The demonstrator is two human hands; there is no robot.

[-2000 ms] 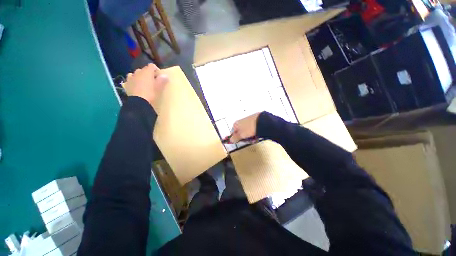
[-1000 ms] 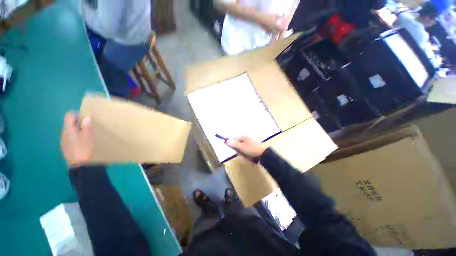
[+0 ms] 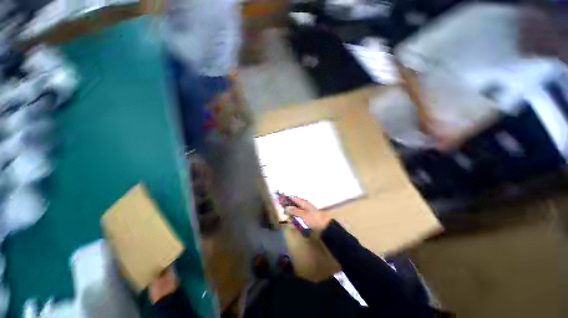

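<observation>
The picture is blurred. My left hand [image 3: 163, 284] holds a flat tan cardboard pad [image 3: 140, 236] by its near end, over the green table beside the white boxes. My right hand [image 3: 308, 215] is closed around a small dark and red tool, perhaps a utility knife [image 3: 285, 200], at the near left corner of the open carton [image 3: 389, 180]. The carton's flaps are spread out. White product boxes [image 3: 308, 163] fill it and show as one bright surface.
The green workbench [image 3: 118, 118] runs along the left, with white bagged goods [image 3: 28, 149] at its far side and white boxes [image 3: 93, 273] near me. One person [image 3: 202, 37] is at the bench; another [image 3: 461, 68] leans behind the carton near black totes [image 3: 504, 146].
The cardboard pad has swung from beside the carton to the near part of the table. My right hand stays at the carton with the tool. The person behind the carton now leans at the right.
</observation>
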